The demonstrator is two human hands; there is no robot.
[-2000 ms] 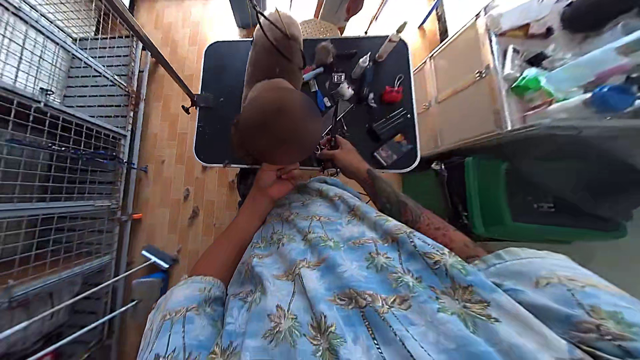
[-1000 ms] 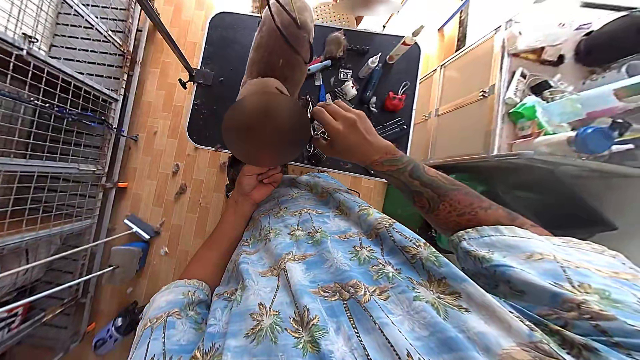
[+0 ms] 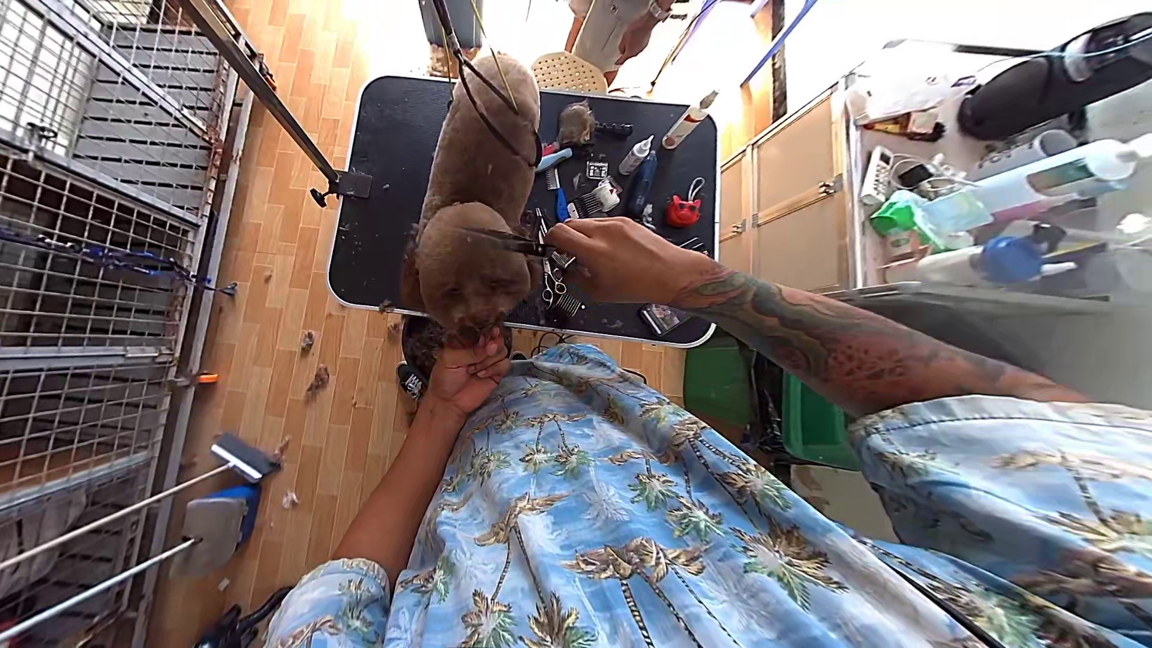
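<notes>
A brown, short-clipped dog (image 3: 481, 171) stands on the black grooming table (image 3: 382, 238), its head toward me. My left hand (image 3: 470, 367) is under the dog's muzzle, fingers curled at the chin. My right hand (image 3: 621, 259) grips dark grooming scissors (image 3: 504, 240), whose blades lie across the top right side of the dog's head. A thin dark loop (image 3: 486, 103) runs around the dog's body. Beside the dog lie silver scissors (image 3: 552, 286), a blue-handled comb (image 3: 560, 200), a clipper (image 3: 643, 184), a brush (image 3: 596, 200) and a red cat-shaped case (image 3: 683, 211).
Wire cages (image 3: 85, 360) line the left side, with a metal table arm (image 3: 261, 90) nearby. Hair tufts lie on the wooden floor. A cluttered shelf (image 3: 954, 171) and a green bin (image 3: 810, 427) are at right. Another person (image 3: 607, 36) is beyond the table.
My right hand has moved from beside the dog's head, over the tools, to hold the scissors against the head. My left hand has stayed at the chin.
</notes>
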